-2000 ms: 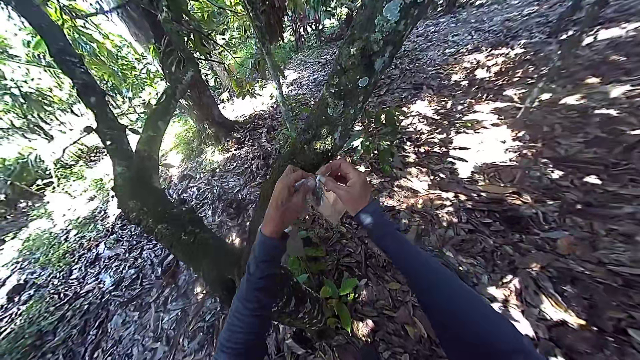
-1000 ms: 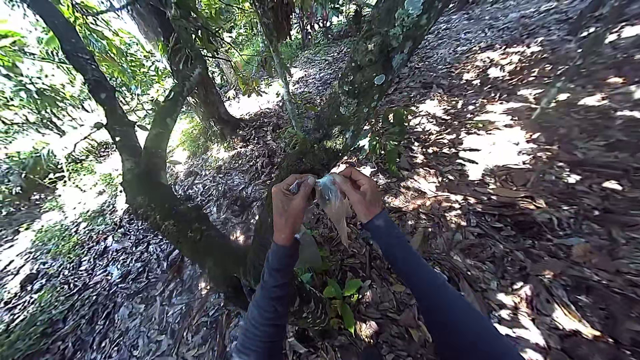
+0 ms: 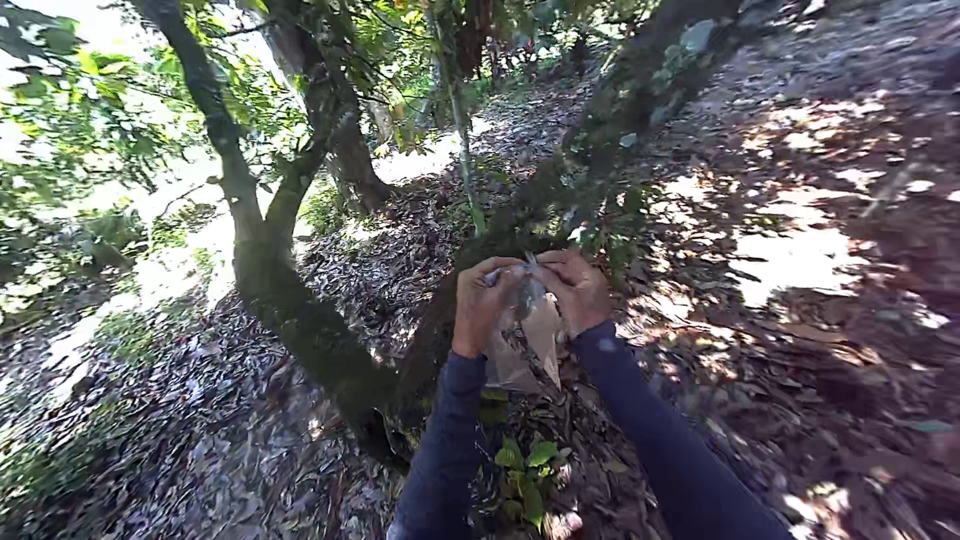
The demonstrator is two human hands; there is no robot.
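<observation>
Both my hands meet near the middle of the head view, fingertips nearly touching. My left hand (image 3: 484, 300) pinches one side of the gathered top of a clear plastic bag (image 3: 514, 367). On the other side, my right hand (image 3: 576, 289) pinches the same bunched plastic. Below the fingers hangs a light-brown piece (image 3: 544, 334), paper-like and pointed at its lower end; whether it is inside the bag I cannot tell. A small pale object also shows at my left index finger, too blurred to name.
A mossy forked tree trunk (image 3: 300, 322) stands left of my arms, and a thick leaning trunk (image 3: 600, 127) rises behind my hands. A thin green stem (image 3: 463, 150) stands between them. Leaf litter (image 3: 247, 450) covers the sloping ground. A small leafy plant (image 3: 529, 480) grows between my forearms.
My hands stay close together at the plastic. The bag's clear lower part now hangs spread below my fingers, where a second ago mainly the light-brown piece showed.
</observation>
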